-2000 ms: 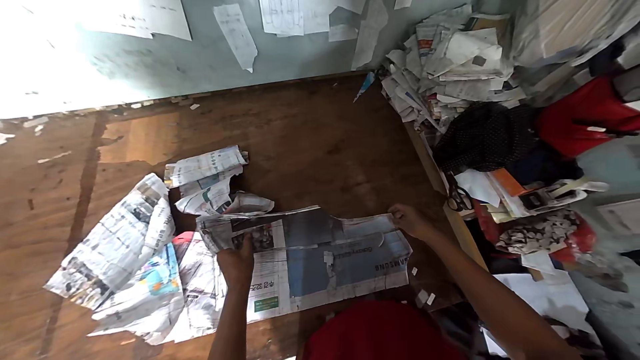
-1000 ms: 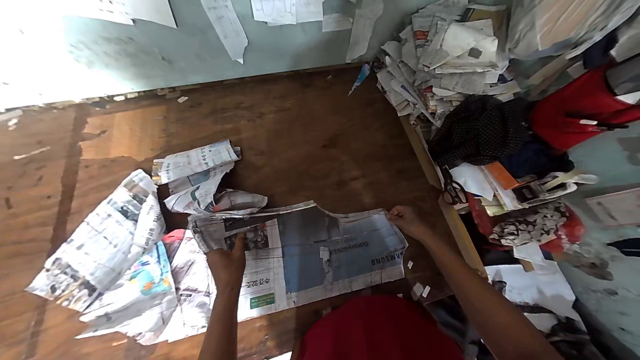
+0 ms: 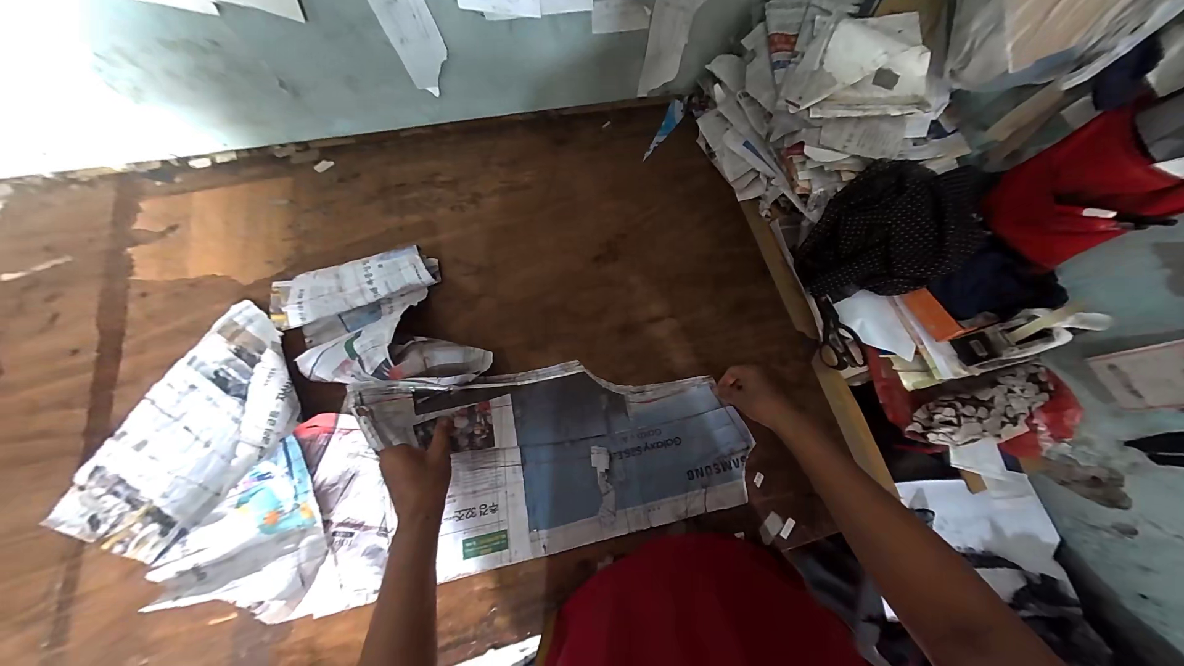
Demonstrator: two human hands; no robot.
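Observation:
A cut newspaper pattern piece [image 3: 564, 462] with a curved upper edge lies on the brown wooden table [image 3: 555, 231] in front of my red top. My left hand [image 3: 416, 472] grips its left part, thumb on top and the other fingers hidden beneath. At the upper right corner, the fingertips of my right hand [image 3: 751, 393] pinch the paper's edge. Crumpled and folded newspaper pieces [image 3: 194, 435] spread over the table to the left. Another folded newspaper piece [image 3: 356, 291] lies just above the pattern's left end.
Black-handled scissors [image 3: 840, 342] rest past the table's wooden edge strip [image 3: 851, 425]. A stack of cut papers [image 3: 851, 92] sits at the back right, near dark dotted cloth [image 3: 897, 227] and a red cloth [image 3: 1082, 194]. Paper strips [image 3: 412, 42] hang on the wall. Small scraps [image 3: 786, 527] lie by the near edge.
The upper edge of the newspaper piece, which looked more layered and uneven between my hands, now lies a little flatter. Both hands keep about the same hold.

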